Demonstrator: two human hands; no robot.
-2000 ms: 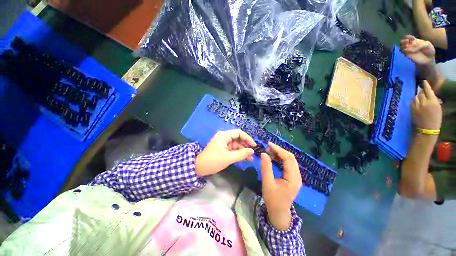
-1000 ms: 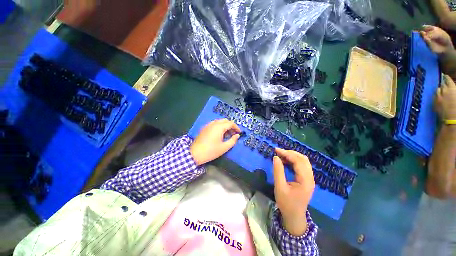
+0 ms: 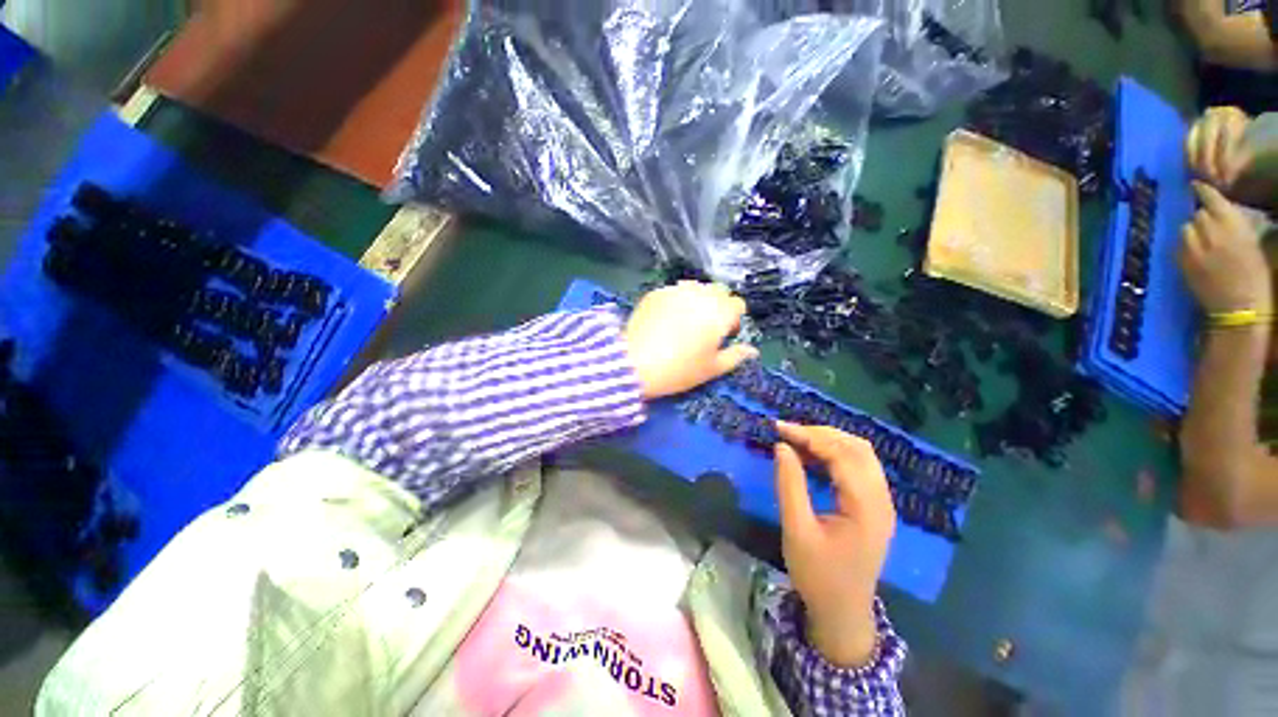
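Note:
The blue board [image 3: 897, 567] lies in front of me, with rows of small black plastic parts [image 3: 897, 462] along it. My left hand [image 3: 687, 336] is over the board's far edge, fingers curled beside the loose parts pile [image 3: 813, 311]. Its fingertips are blurred and I cannot tell if they hold a part. My right hand [image 3: 841, 518] is low over the board, with thumb and forefinger close together at the nearer row. A dark part touches the fingertips; I cannot tell if it is gripped.
A clear plastic bag [image 3: 561, 126] of black parts opens towards the pile. A tan tray [image 3: 1004, 224] stands to its right. A neighbour's hands [image 3: 1222, 252] are by another blue board [image 3: 1152, 350]. Blue boards with black parts [image 3: 182, 406] lie at left. A reddish-brown board [image 3: 308, 77] lies behind.
My hands parted from a part held between them. My left hand first went to the board, then moved out to the pile. My right hand stays at the nearer row, where more parts show.

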